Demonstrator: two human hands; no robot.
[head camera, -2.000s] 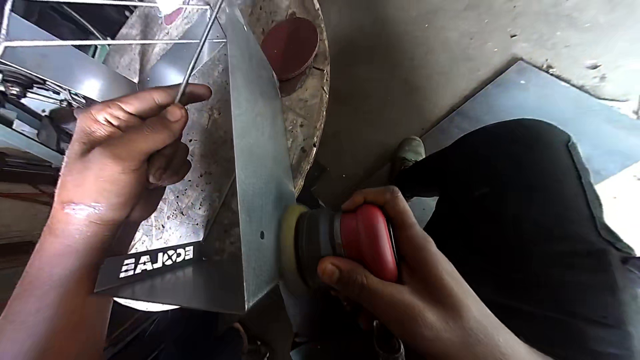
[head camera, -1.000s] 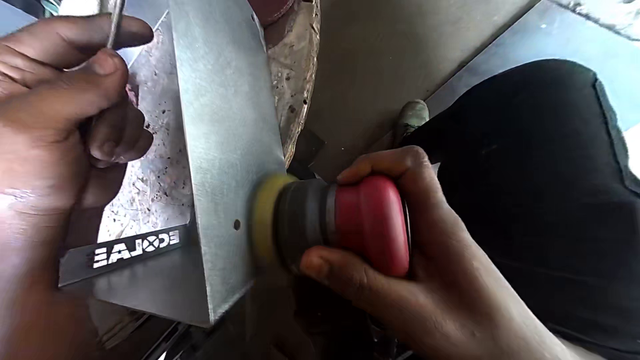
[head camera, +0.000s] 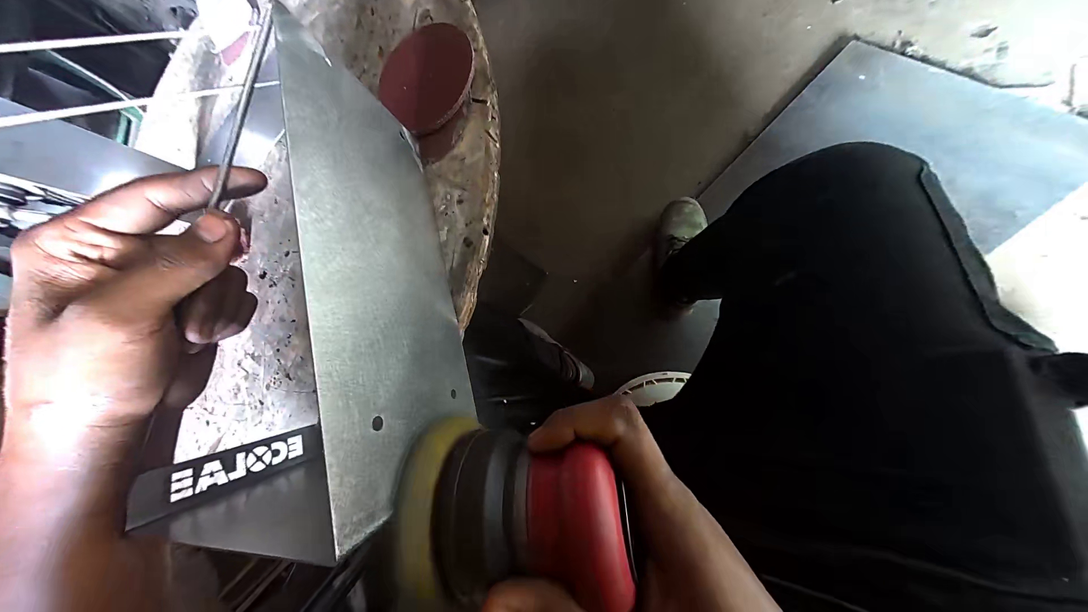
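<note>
My left hand (head camera: 140, 272) pinches a thin metal rod (head camera: 244, 110) between thumb and forefinger, at the left of the view. Beside it stands a bent sheet-metal panel (head camera: 365, 255) with small holes near its lower end and a flange with cut-out lettering. My right hand (head camera: 629, 501) grips a red and black handheld orbital sander (head camera: 569, 527) at the bottom centre. The sander's yellowish pad (head camera: 422, 510) lies against the lower right edge of the panel's face and looks blurred.
The panel rests over a worn round table (head camera: 463, 204), where a reddish-brown sanding disc (head camera: 427, 78) lies. White-lit metal bars (head camera: 93, 41) cross the upper left. A flat metal sheet (head camera: 926, 127) lies on the floor at right. A person's dark-clad leg (head camera: 850, 280) and shoe (head camera: 682, 223) are in view.
The sander in my right hand has moved down along the panel to its lower corner. My left hand still holds the rod. The view has shifted between frames.
</note>
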